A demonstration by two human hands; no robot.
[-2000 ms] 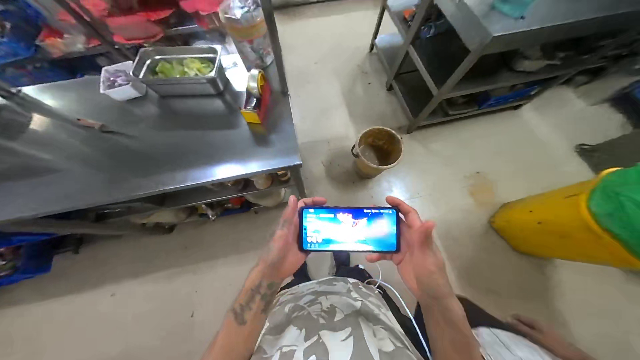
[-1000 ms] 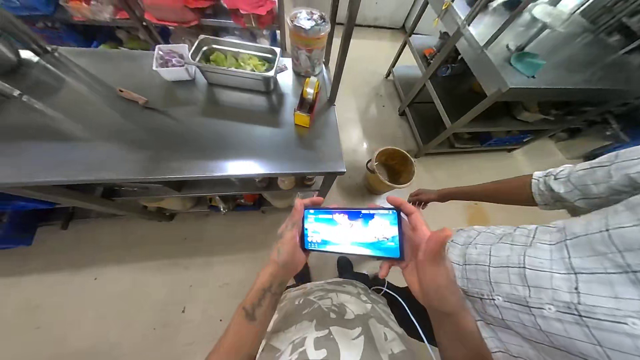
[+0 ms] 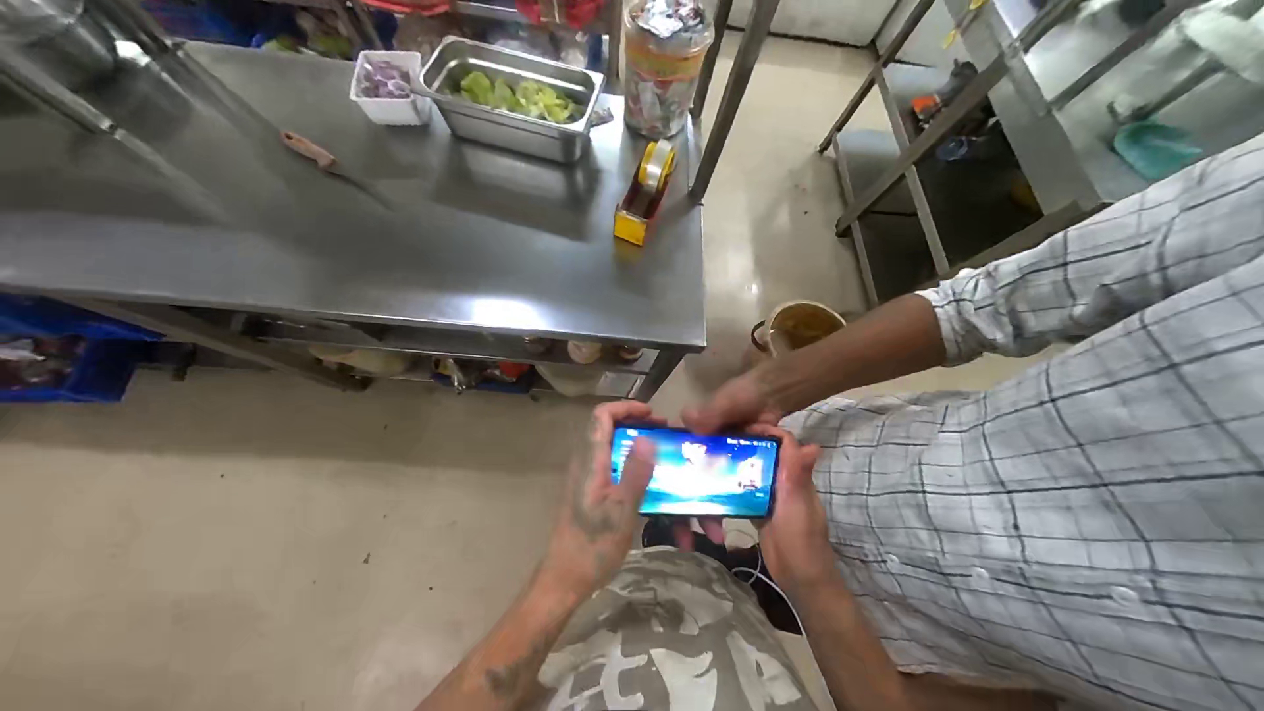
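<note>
A smartphone (image 3: 696,474) with a lit, colourful screen lies sideways between my two hands. My left hand (image 3: 604,494) grips its left end, the thumb over the screen. Its right end rests in my right hand (image 3: 793,494), with fingers along the edge. A white cable (image 3: 775,583) hangs below the phone near my right wrist. Another person's hand (image 3: 741,397), blurred, reaches in at the phone's top edge; whether it touches the phone I cannot tell.
A steel table (image 3: 395,247) holds a knife (image 3: 311,150), a steel pan of cut greens (image 3: 513,104), a white tub of chopped onion (image 3: 387,89), a tape dispenser (image 3: 644,193) and a jar (image 3: 667,69). A bucket (image 3: 802,324) stands on the floor. A person in a checked shirt (image 3: 1037,474) is close at right.
The person in the checked shirt, absent two seconds ago, has come in at the right, and their hand has moved from near the bucket to the phone. My left thumb has moved over the screen.
</note>
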